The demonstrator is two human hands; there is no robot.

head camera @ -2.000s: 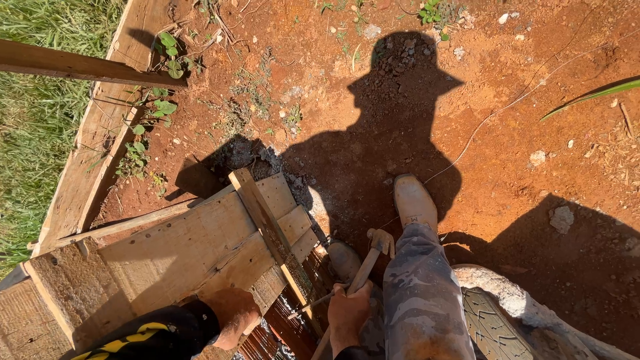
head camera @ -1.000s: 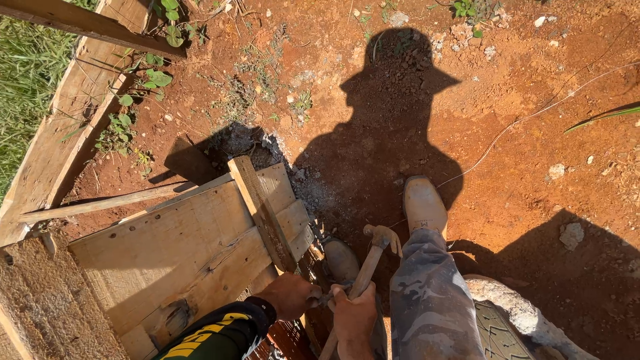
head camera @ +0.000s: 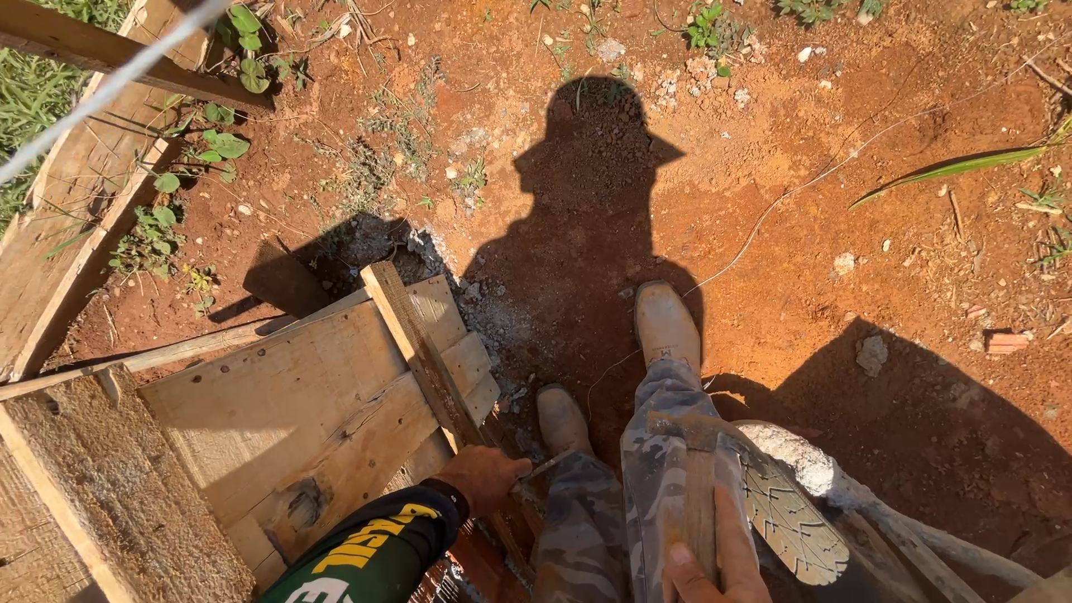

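Observation:
My left hand [head camera: 483,479], in a dark sleeve, is closed at the lower end of a narrow wooden batten [head camera: 419,356]. A thin metal piece [head camera: 544,467] sticks out to the right from its fingers; I cannot tell what kind. The batten lies across wide wooden boards [head camera: 285,394] with nail heads in them. At the bottom right, my right hand [head camera: 712,569] grips the wooden handle of a claw hammer [head camera: 699,486], whose rusty metal head is raised in front of my trouser leg. Below my left hand, reddish material shows between the boards, partly hidden.
My boots [head camera: 667,327] stand on red soil. A tyre [head camera: 787,519] is beside my right leg, near a pale, rough-crusted edge [head camera: 791,456]. Long planks [head camera: 92,209] border grass at the left. A dark block [head camera: 285,280] lies beyond the boards, and a thin wire [head camera: 762,222] crosses the soil.
The hammer in my right hand has moved away from my left hand, toward the right and up in front of my leg. My hands were close together one second ago and are now apart.

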